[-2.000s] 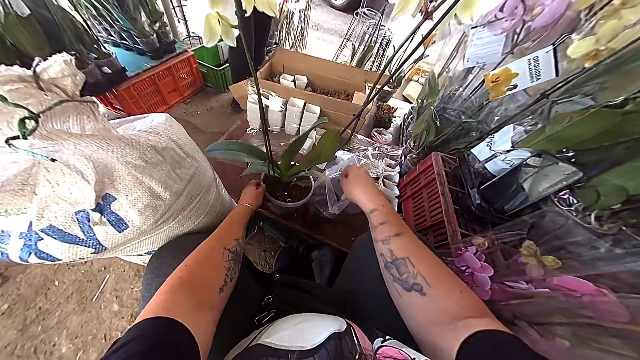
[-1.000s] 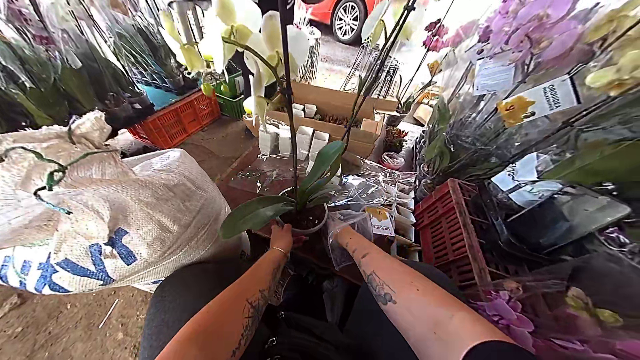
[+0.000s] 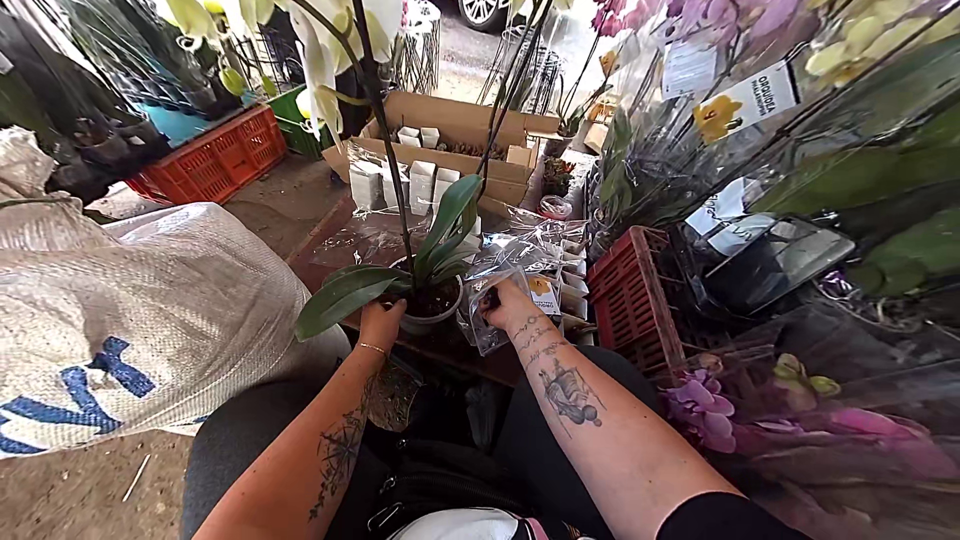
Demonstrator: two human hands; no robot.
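A potted orchid with white flowers [image 3: 319, 67], long green leaves [image 3: 352, 296] and dark stems stands before me in a pale plastic pot [image 3: 431, 322]. My left hand [image 3: 381, 322] grips the pot's left rim, under the low leaf. At the pot's right side my right hand [image 3: 506, 304] is inside a clear plastic bag [image 3: 476, 330], with a small dark clump at its fingertips. Beside that hand lies a tag with a printed flower [image 3: 544, 294], among crinkled clear film [image 3: 517, 251].
A woven sack [image 3: 150, 300] bulges on the left. Beyond are an orange crate [image 3: 217, 157], a cardboard box [image 3: 457, 165] and white small pots [image 3: 421, 184]. A dark red crate [image 3: 634, 300] and wrapped orchids [image 3: 705, 405] crowd the right.
The low leaf now points left, where one second ago it pointed lower left; two seconds ago the leaves lay differently, so the plant has turned. Both hands stay beside the pot.
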